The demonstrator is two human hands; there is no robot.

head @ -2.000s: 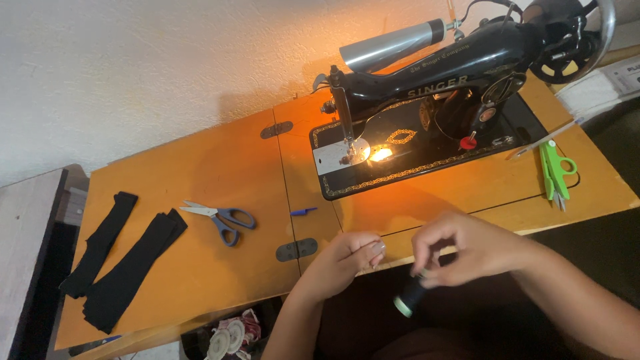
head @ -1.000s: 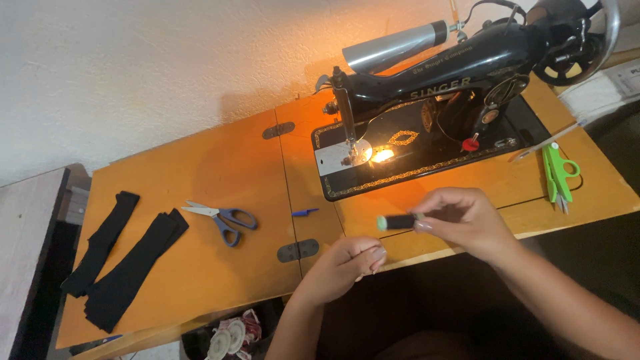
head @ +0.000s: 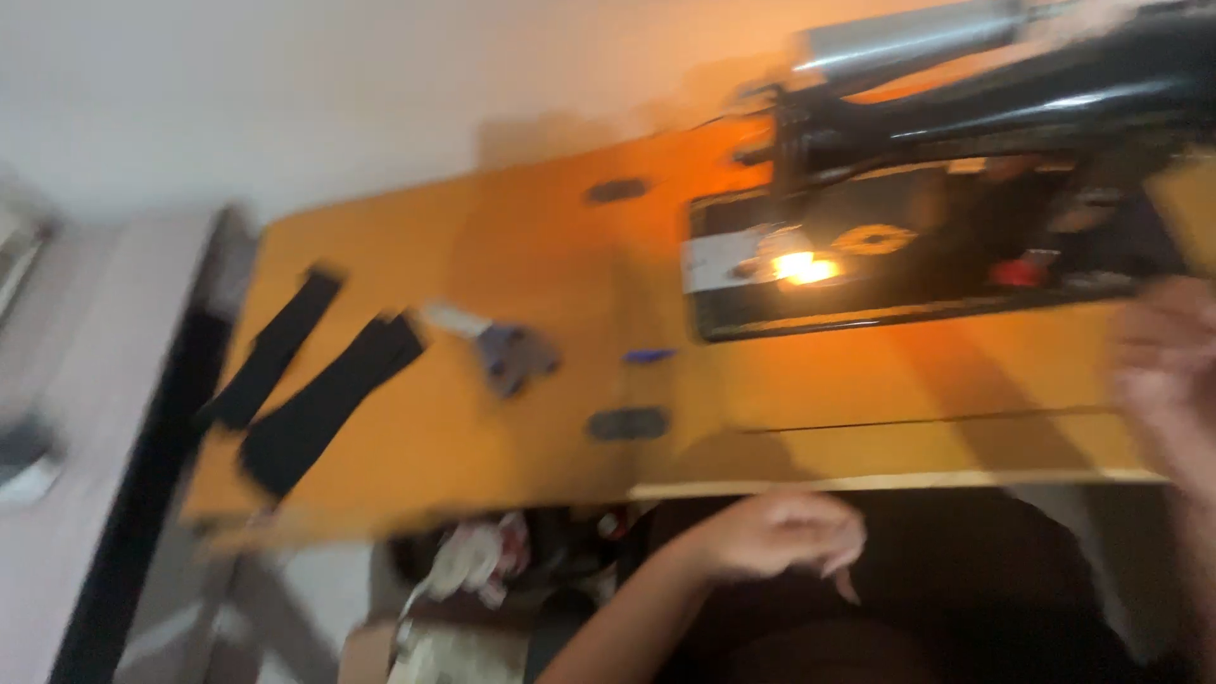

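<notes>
The view is blurred. My left hand (head: 793,537) is over my lap, just off the front edge of the wooden sewing table (head: 532,456), fingers curled; whether it holds anything cannot be told. At the right edge of the view is my right hand (head: 1168,370), partly cut off, near the right part of the black Singer sewing machine (head: 950,123). No spool can be made out in it. The machine's lamp lights the needle area. Scissors with blue-grey handles (head: 513,353) and a small blue object (head: 650,355) lie left of the machine.
Two dark fabric stacks (head: 328,408) (head: 275,347) lie at the table's left. A grey surface (head: 104,380) stands farther left. Below the front edge are a container with white and red items (head: 475,560) and a cardboard box (head: 370,651). The wall rises behind the table.
My right hand has moved right, away from my left hand. Earlier it held a dark thread spool with a pale green end, which is no longer visible. The view has shifted left.
</notes>
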